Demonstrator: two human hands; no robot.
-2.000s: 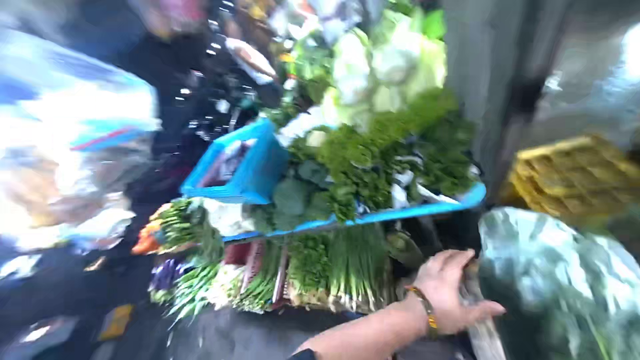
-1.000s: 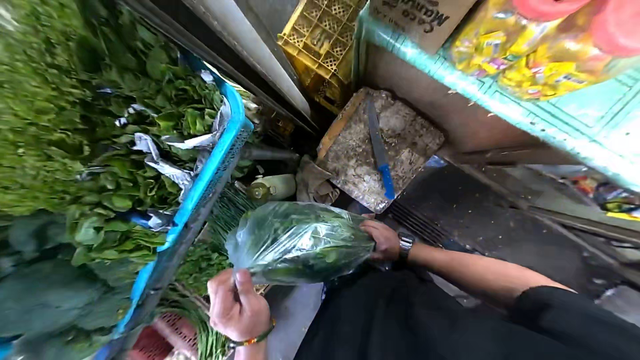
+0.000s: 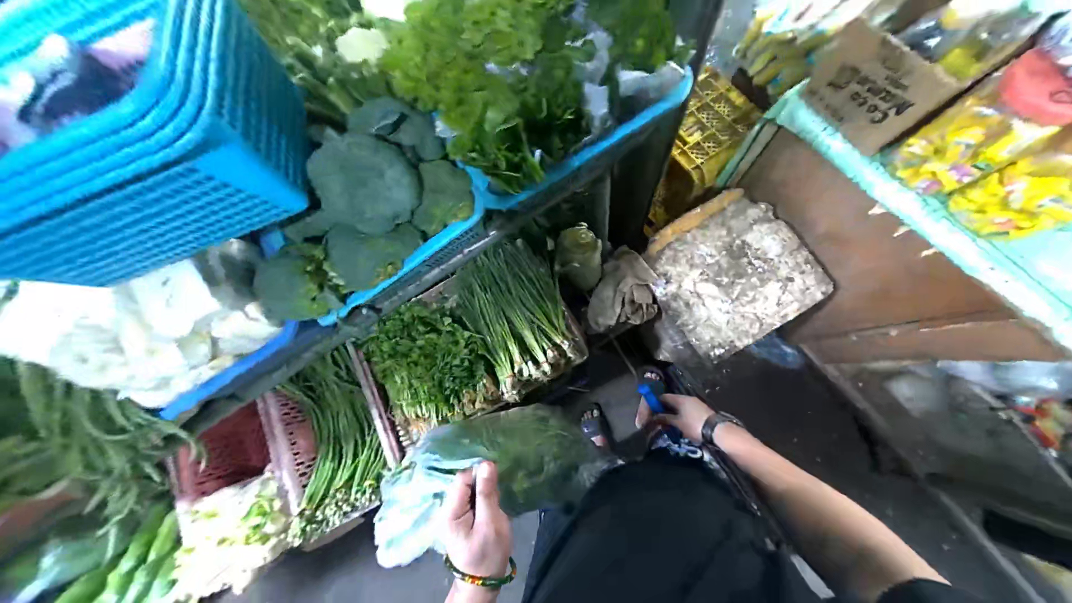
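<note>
At the lower middle, my left hand [image 3: 479, 515] pinches the gathered end of a clear plastic bag of green leaves [image 3: 523, 452]; pale bluish plastic [image 3: 410, 511] hangs beside its fingers. The bag lies across the front of my dark clothing. To its right, my right hand [image 3: 682, 414] is closed around the blue handle of a knife [image 3: 651, 399], whose blade I cannot make out. Above that hand is a worn, whitish chopping board [image 3: 741, 272]. Bunches of spring onions [image 3: 511, 310] and leafy herbs [image 3: 431, 360] stand in a crate just above the bag.
Blue stacked baskets [image 3: 151, 201], broccoli [image 3: 364, 180], and leafy greens [image 3: 494, 75] fill the raised display at upper left. Lower crates hold long green stalks [image 3: 339, 427]. A yellow crate [image 3: 712, 126], a turquoise-edged counter [image 3: 913, 218] and a cardboard box [image 3: 875, 84] stand on the right.
The blue-handled knife lay on the board one second ago; now my right hand holds it. That hand has let go of the bag, which my left hand still holds. The view has shifted.
</note>
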